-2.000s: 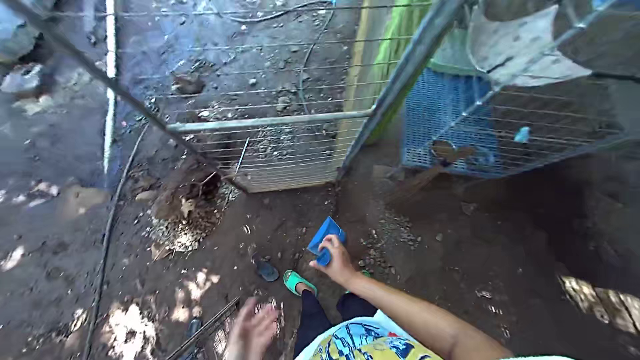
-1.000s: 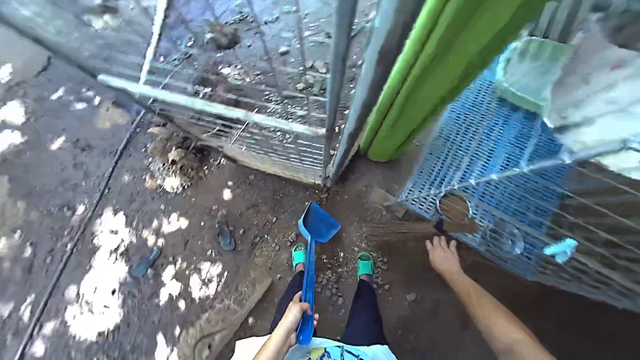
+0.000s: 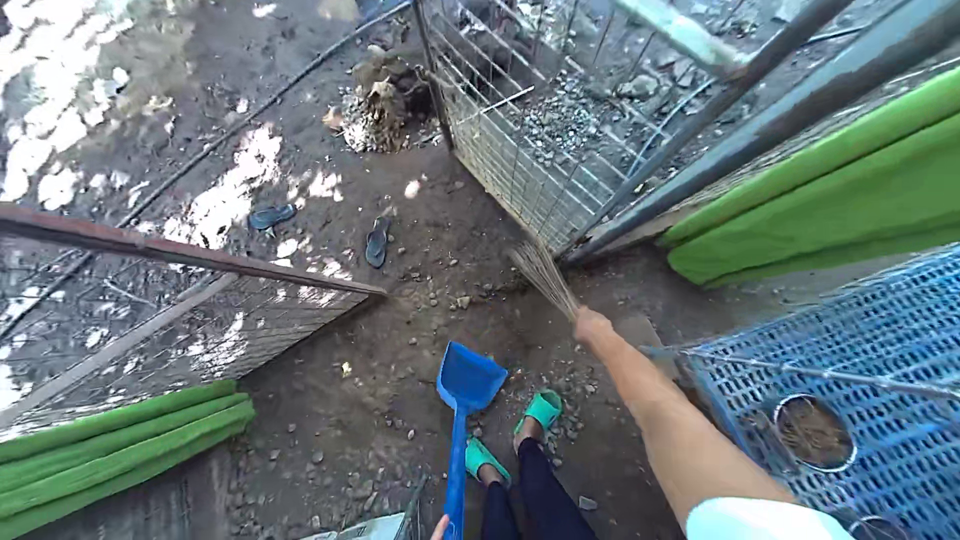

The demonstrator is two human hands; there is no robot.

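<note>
My right hand (image 3: 591, 327) grips a stick broom (image 3: 546, 279), its bristles fanned over the dirt by the foot of the wire gate. Only the fingers of my left hand (image 3: 441, 528) show at the bottom edge, on the long handle of a blue plastic dustpan (image 3: 471, 376). The pan lies at or just above the ground in front of my feet, which wear green slides (image 3: 541, 409). Whether the pan touches the ground, I cannot tell.
A wire mesh gate (image 3: 525, 157) stands ahead, a second mesh panel (image 3: 285, 330) at left. Green cloths (image 3: 825, 187) hang on both sides. A blue slatted platform (image 3: 900, 360) with a round bowl (image 3: 814, 433) is at right. Dark flip-flops (image 3: 377, 241) and a leaf heap (image 3: 384, 112) lie beyond.
My right hand, bare beside the broom a second ago, now holds it and has brought it to the gate's foot. The dustpan remains in my left hand. The view has swung considerably.
</note>
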